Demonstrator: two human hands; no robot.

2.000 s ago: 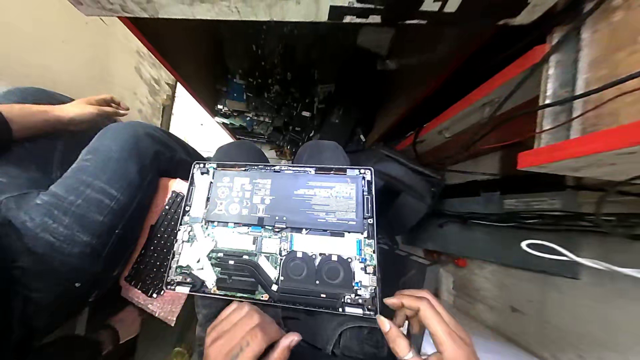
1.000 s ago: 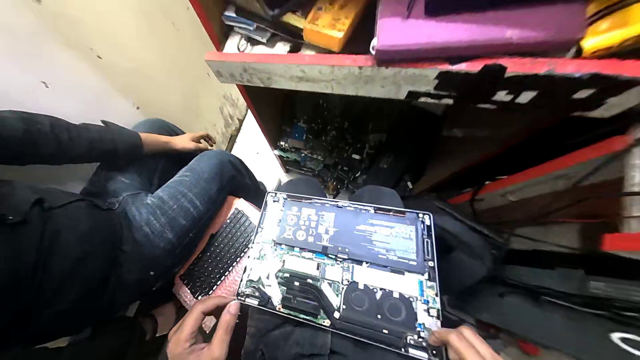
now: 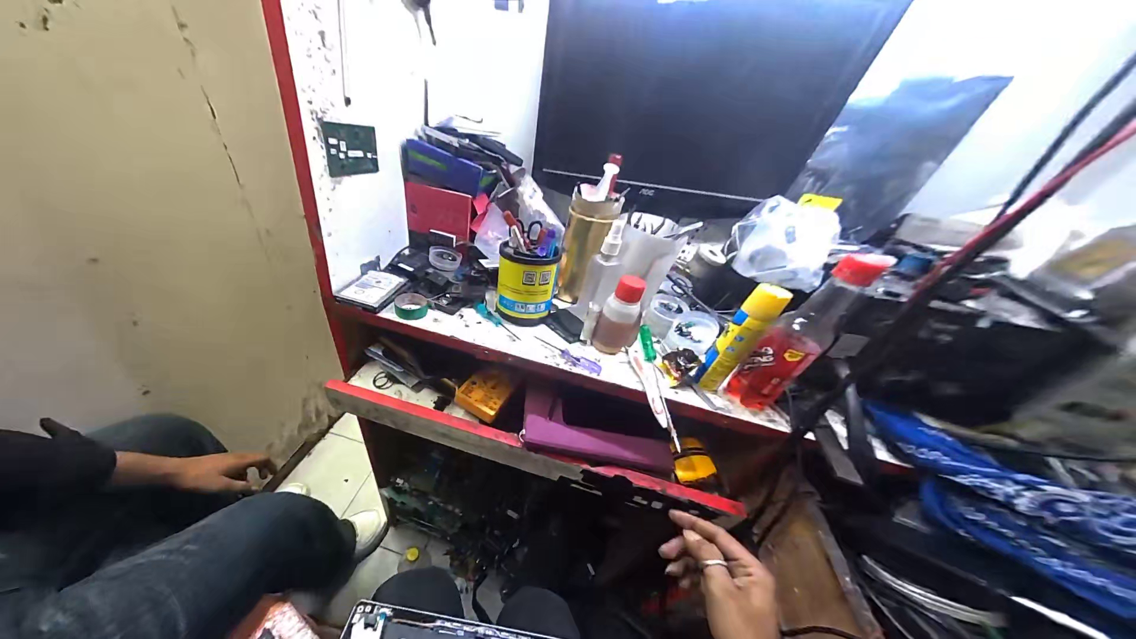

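Note:
My right hand, with a ring on one finger, is raised in front of the open drawer's right end. Its fingers are apart and hold nothing. My left hand is out of view. At the bottom edge, the opened laptop lies on my lap, with only its far edge and part of its inside showing. Beyond the hand, the drawer holds an orange multimeter-like device, a purple case and a yellow-and-black object. Small screwdrivers and white tweezers lie near the bench edge.
A bench carries a pen holder, a red-capped bottle, a yellow spray can, a soda bottle and a monitor. Cables hang at the right. Another person's hand and knees are at the left.
The view has swung up to the bench, so most of the laptop has left it. My right hand has left the laptop's near right corner and is now raised. My left hand has gone out of view.

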